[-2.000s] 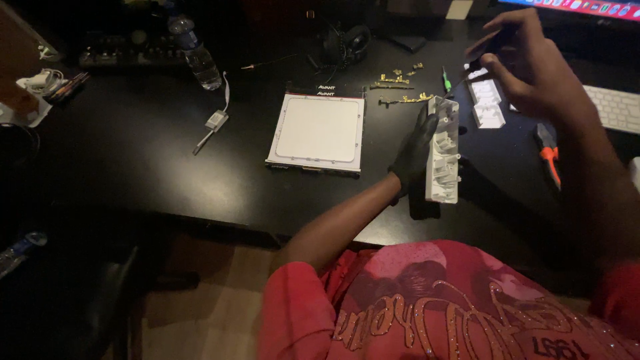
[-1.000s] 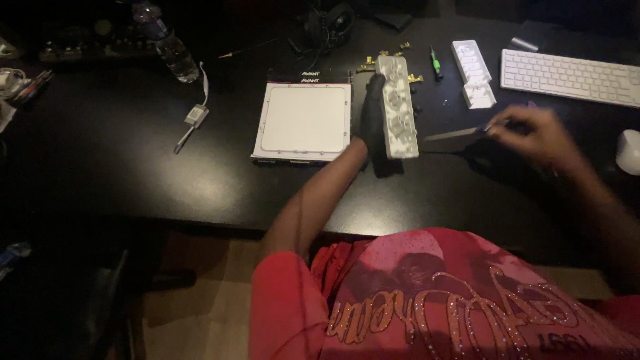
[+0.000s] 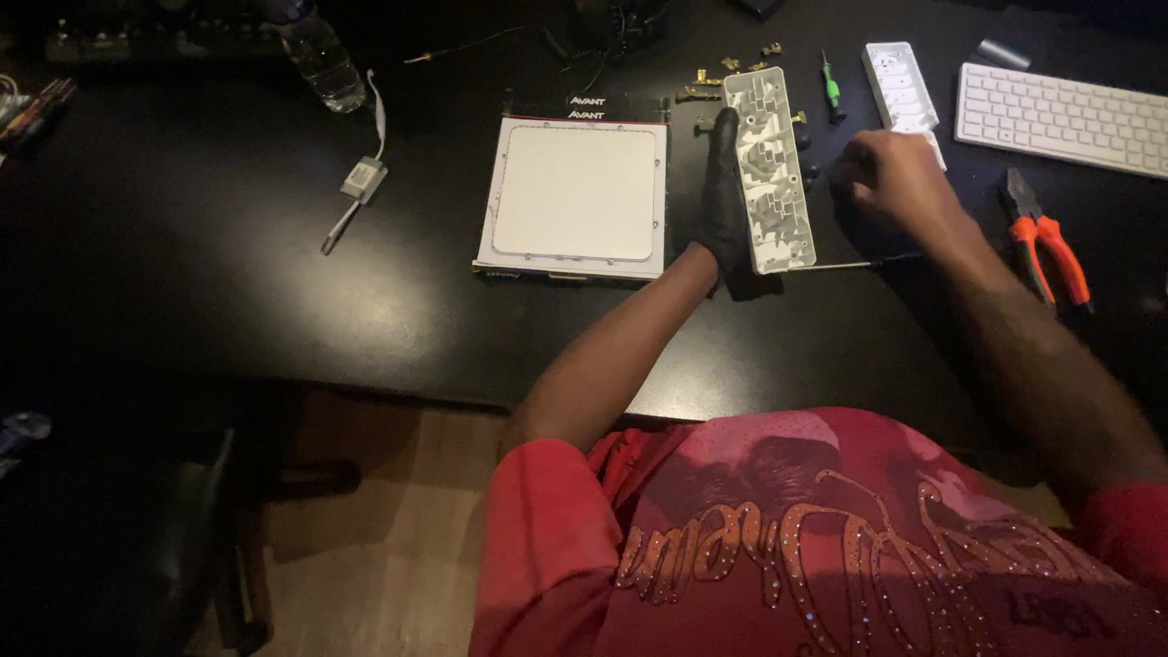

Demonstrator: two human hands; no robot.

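My left hand (image 3: 725, 205), in a black glove, is closed on a long white plastic housing (image 3: 774, 173) with open compartments, apparently part of a power strip. Bare, my right hand (image 3: 890, 178) is to the right of the housing, its fingers curled; whether anything is in them cannot be told. A thin metal shaft (image 3: 835, 266), perhaps a screwdriver's, lies by the housing's lower end, its other end in shadow. Brass contact strips (image 3: 701, 91) lie beyond the housing's top. Past my right hand rests another white plastic housing piece (image 3: 902, 87).
A square white panel (image 3: 575, 192) lies on a box left of my gloved hand. Around the black desk are a small green screwdriver (image 3: 830, 89), orange-handled pliers (image 3: 1045, 242), a white keyboard (image 3: 1063, 114), a small driver module with leads (image 3: 363, 180) and a water bottle (image 3: 319, 59).
My right hand has moved away from the long metal tool it held a second ago and is farther up the desk. My left hand still has the housing.
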